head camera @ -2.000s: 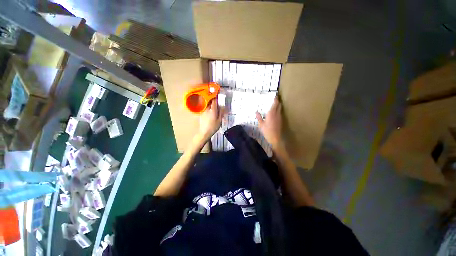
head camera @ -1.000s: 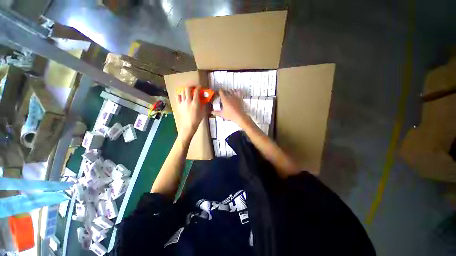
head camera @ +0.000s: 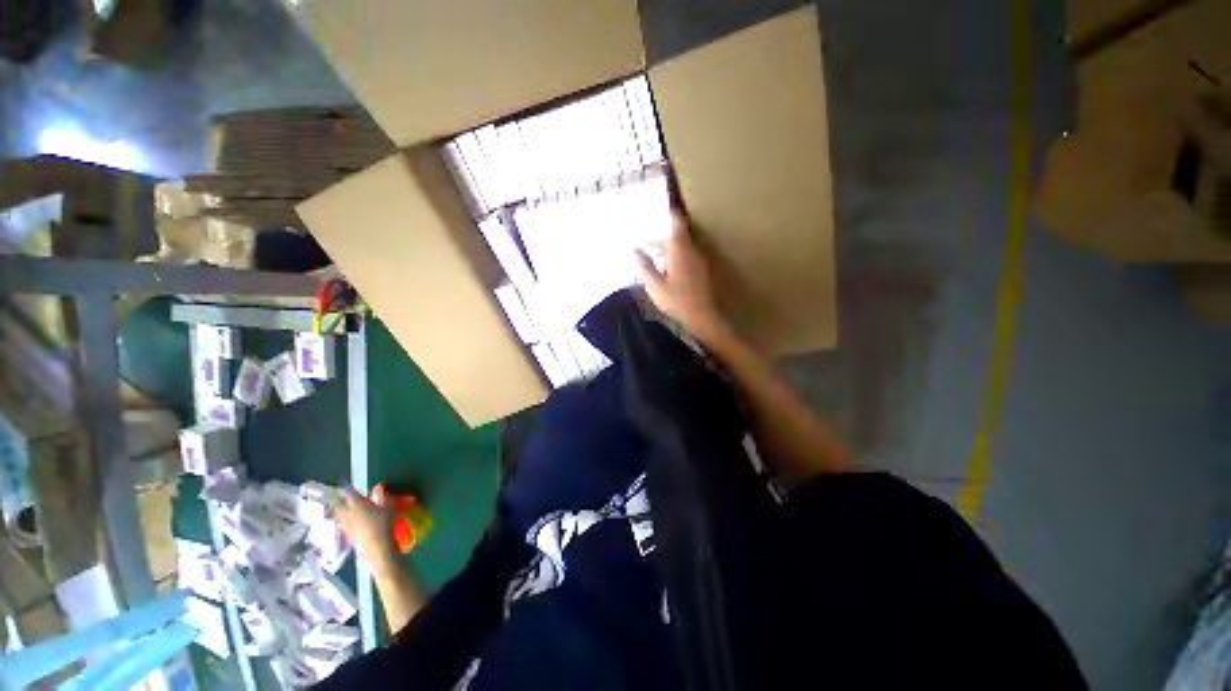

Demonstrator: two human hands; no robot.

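The open shipping carton (head camera: 745, 189) stands tilted in view, its flaps spread. White product boxes (head camera: 560, 142) stand in rows inside, with a smooth white area in the middle. My right hand (head camera: 682, 281) is inside the carton's right side, fingers apart, touching the white contents. My left hand (head camera: 365, 524) is small and blurred at the green table's metal edge. The orange tape dispenser (head camera: 404, 524) is right beside it, over the green tabletop (head camera: 421, 452). Whether my left fingers grip the dispenser or a box is unclear.
Loose product boxes (head camera: 277, 540) lie heaped left of the metal rail. Red and yellow scissors (head camera: 331, 307) hang at the table corner. Flattened cartons (head camera: 304, 155) lie behind. Light blue strips (head camera: 101, 645) hang lower left. Brown cartons (head camera: 1134, 162) stand right, beyond a yellow floor line.
My left hand and the orange dispenser have moved from the carton to the green table. My right hand has moved to the carton's right side. The view has turned.
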